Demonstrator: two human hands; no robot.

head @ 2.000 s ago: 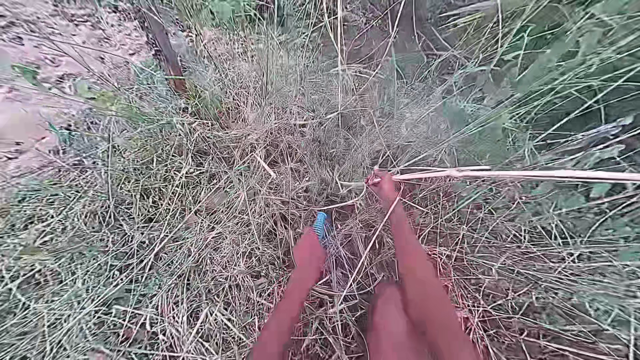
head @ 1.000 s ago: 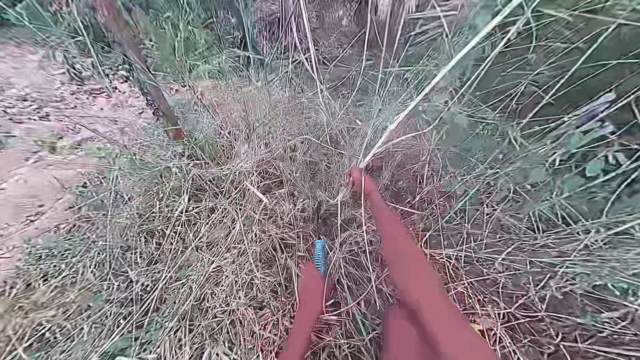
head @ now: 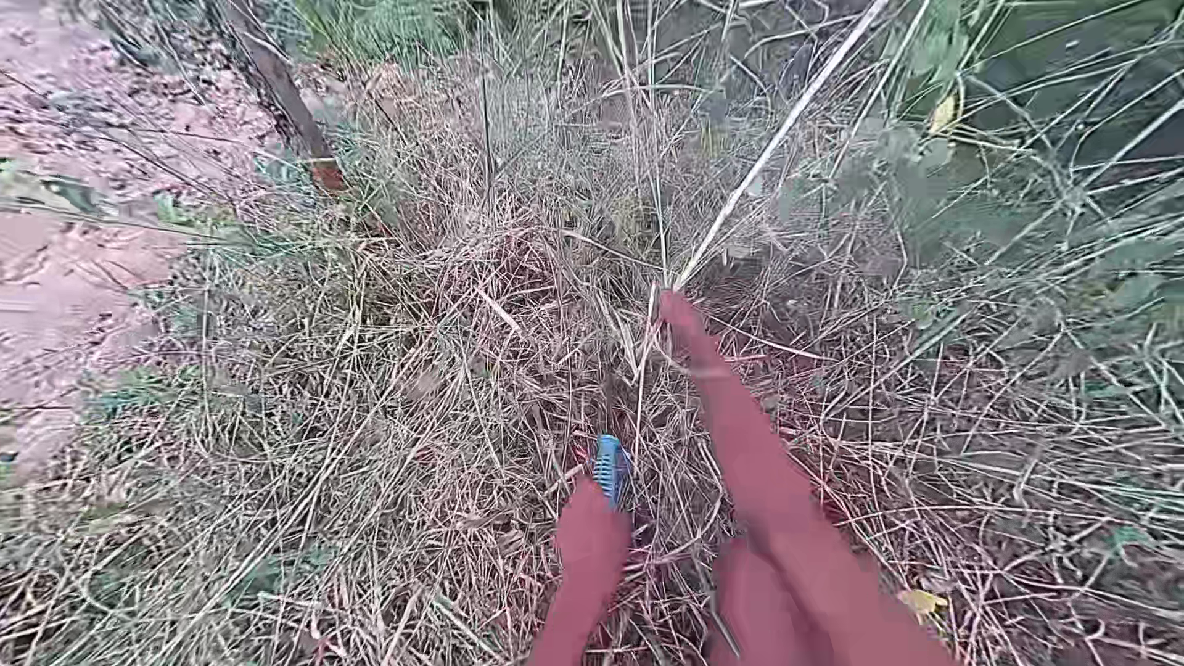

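Observation:
My left hand [head: 593, 527] is low in the middle of the view, closed around a blue ribbed handle [head: 607, 470]. What the handle belongs to cannot be made out against the dry grass. Ahead and to the right, my right hand [head: 683, 319] grips the lower end of a long pale stalk [head: 772, 143], which slants up to the top right. Thin dry stems [head: 659, 185] rise beside that hand. Matted dry grass [head: 481, 370] lies around and below both hands.
A thin wooden post or trunk [head: 289, 106] stands at the upper left, beside bare pinkish ground [head: 69, 268]. Green and dry blades [head: 1091, 250] spread over the right side. One of my knees [head: 763, 601] shows at the bottom, next to my right arm.
The long stalk in my right hand pointed level to the right two seconds ago; now it slants steeply upward. My left hand keeps hold of the blue handle and sits farther from my right hand.

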